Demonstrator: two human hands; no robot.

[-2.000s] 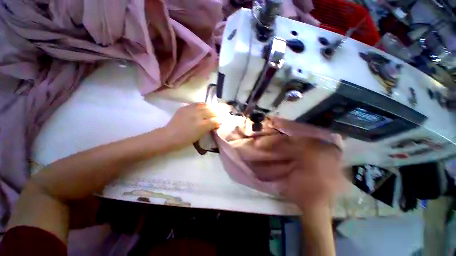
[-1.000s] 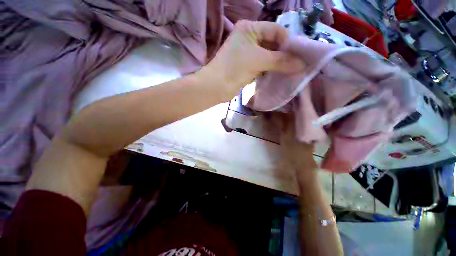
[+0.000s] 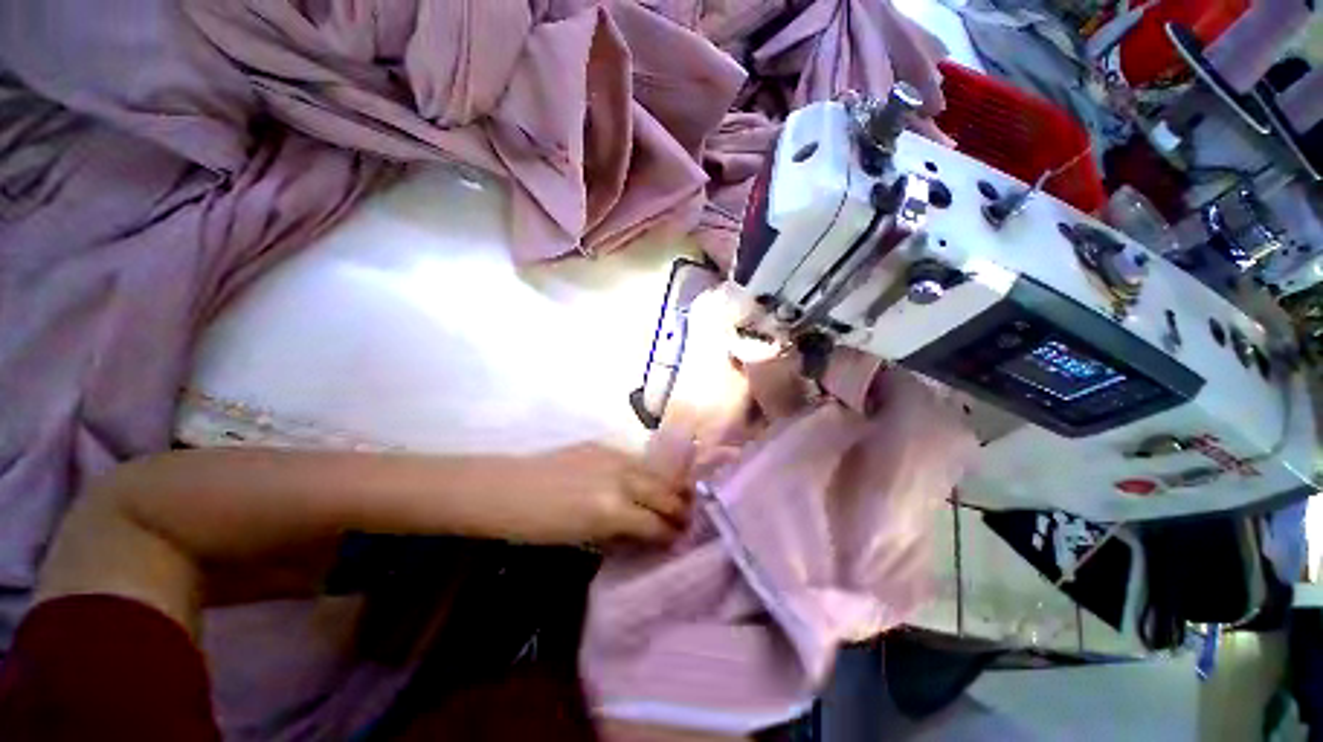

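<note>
The dusty-pink garment piece [image 3: 813, 507] runs from under the machine head down over the table's front edge. A narrow pale strip [image 3: 755, 558] crosses it, and another pale edge shows at its lower end. My left hand [image 3: 617, 496] pinches the cloth's left edge in front of the needle area. My right hand is not visible; the cloth may be covering it. The presser foot area [image 3: 757, 342] is washed out by lamp glare, so needle contact cannot be told.
The white sewing machine [image 3: 1001, 305] with lit display stands at the right. A pink garment pile [image 3: 580, 131] covers the far and left sides of the white table [image 3: 421, 334]. A red basket [image 3: 1023, 138] is behind the machine. Black cloth [image 3: 1066, 558] hangs at right.
The garment piece has come down from in front of the machine head to the bed and front edge. My left hand has lowered towards me. My right forearm has gone from view.
</note>
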